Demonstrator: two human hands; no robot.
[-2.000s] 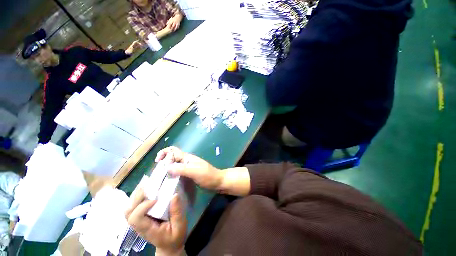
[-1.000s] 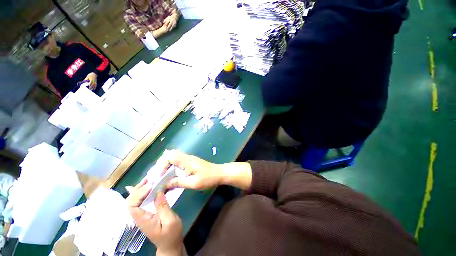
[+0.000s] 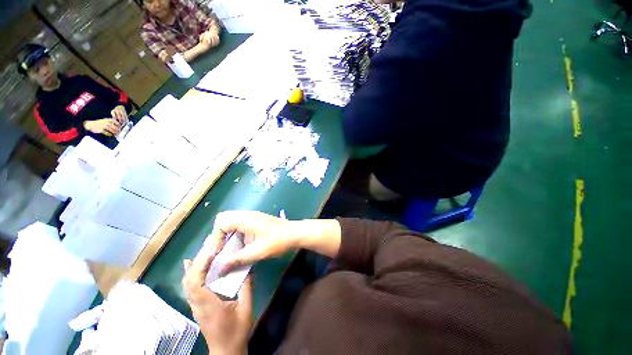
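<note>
A small white folding carton [image 3: 227, 276] is held between my two hands over the table's near edge. My left hand [image 3: 220, 308] holds it from below and the left side, thumb and fingers around it. My right hand [image 3: 251, 237] grips its upper part with bent fingers, thumb on the near face. The fingers hide much of the carton, so I cannot tell whether its flaps are closed. A stack of white carton blanks [image 3: 145, 322] lies beside my left hand, at the lower left.
Rows of white boxes [image 3: 142, 187] stand on a tan cardboard sheet [image 3: 181, 208] behind my hands. A pile of small whitish packets [image 3: 284, 149], a black object [image 3: 296, 114] and an orange ball [image 3: 296, 96] lie beyond. A large white block [image 3: 52, 291] is far left. People sit nearby.
The carton has gone from a boxy shape seen side-on to a broad white face between my hands. My right hand has closed over its top. The whole view has shifted slightly.
</note>
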